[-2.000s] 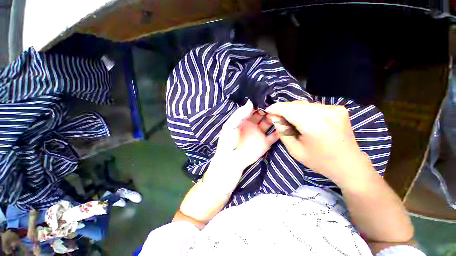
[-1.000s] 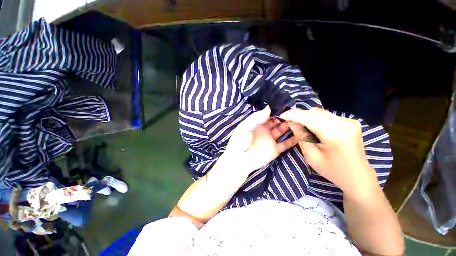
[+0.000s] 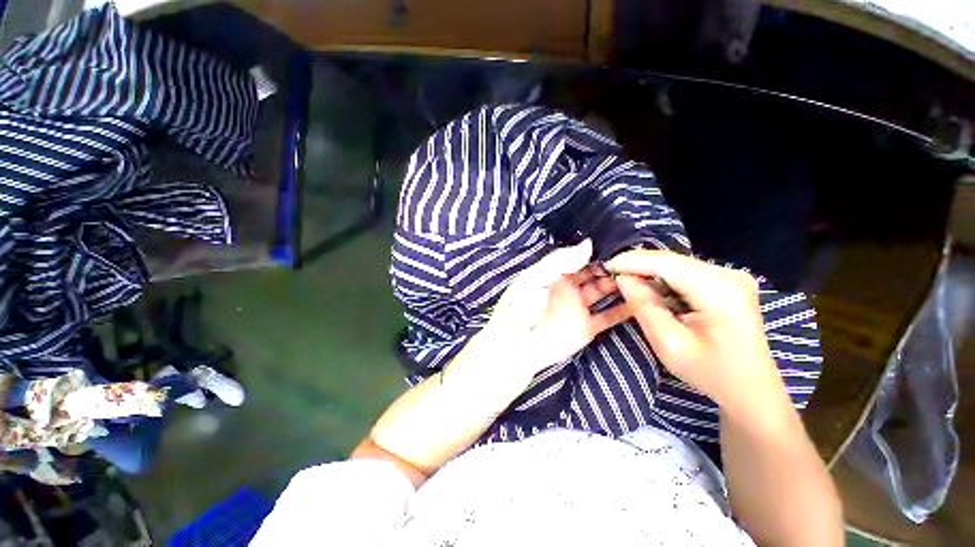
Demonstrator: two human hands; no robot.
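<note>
A navy-and-white striped garment lies bunched on the lap. A plain black fabric piece shows in its folds just above the fingertips. My left hand pinches the cloth there from the left, its fingers curled. My right hand meets it from the right, thumb and index finger closed at the same spot. A dark narrow object, perhaps small snips, lies in my right hand. Any needle or thread is too small to make out.
More striped garments lie on a blue-edged stand at left. A wooden-edged table is ahead. Clear plastic hangs at right. Floral cloth and a blue crate are at lower left.
The view has shifted, showing more of the table edge and the blue crate. Both hands stay together at the same part of the garment, with only slight finger movement.
</note>
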